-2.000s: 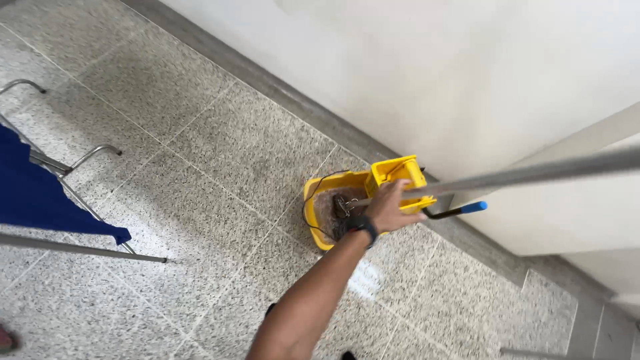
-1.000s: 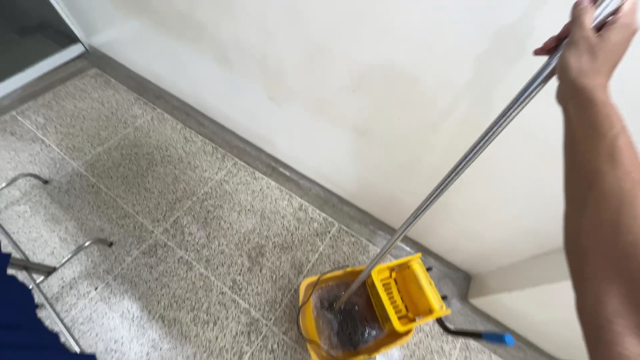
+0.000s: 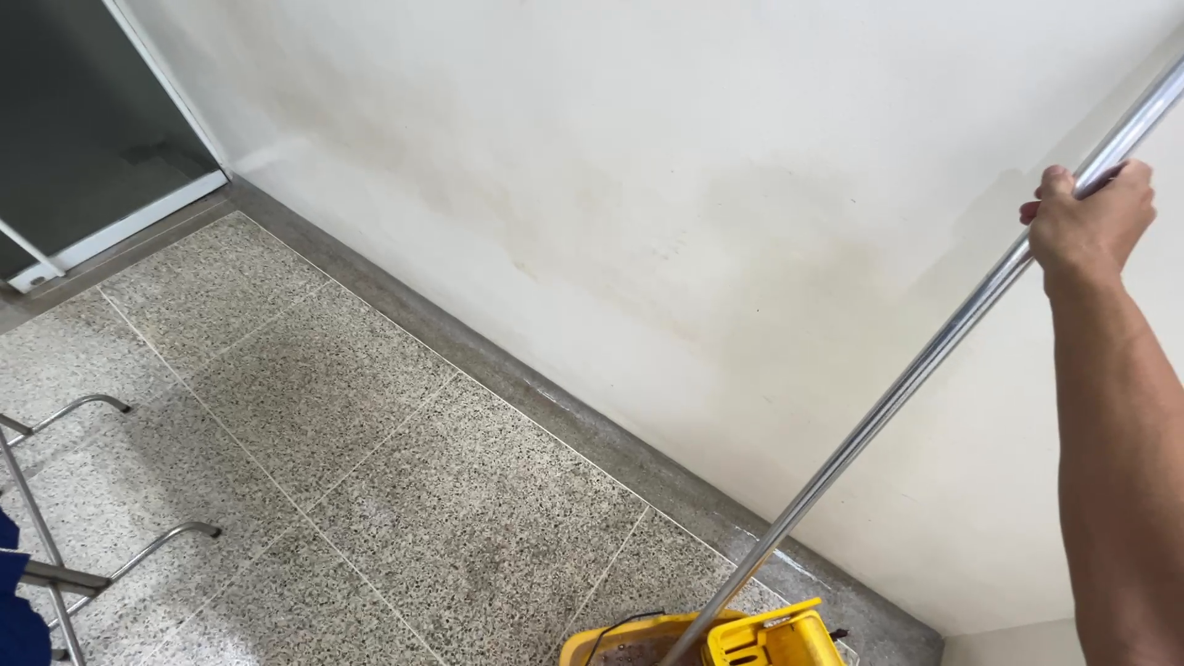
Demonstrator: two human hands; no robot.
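Observation:
My right hand [image 3: 1091, 217] is wrapped around the upper part of a metal mop pole [image 3: 934, 356] at the right of the view. The pole slants down to the left into a yellow mop bucket [image 3: 606, 636] at the bottom edge, which is partly cut off. Murky liquid shows inside the bucket around the pole; the pole's lower end is out of sight. A yellow wringer [image 3: 777, 638] sits on the bucket's right side. My left hand is not in view.
A pale stained wall [image 3: 601, 185] with a grey baseboard [image 3: 518, 379] runs beside the speckled tile floor [image 3: 388, 499]. Metal tube legs [image 3: 162, 546] and blue fabric [image 3: 20, 610] are at the lower left. A glass door [image 3: 83, 120] stands at the upper left.
A hand wearing a dark wristband, at the bucket two seconds ago, has gone from view. My right hand holds the pole in the last two frames. The view has shifted, with the bucket now lower.

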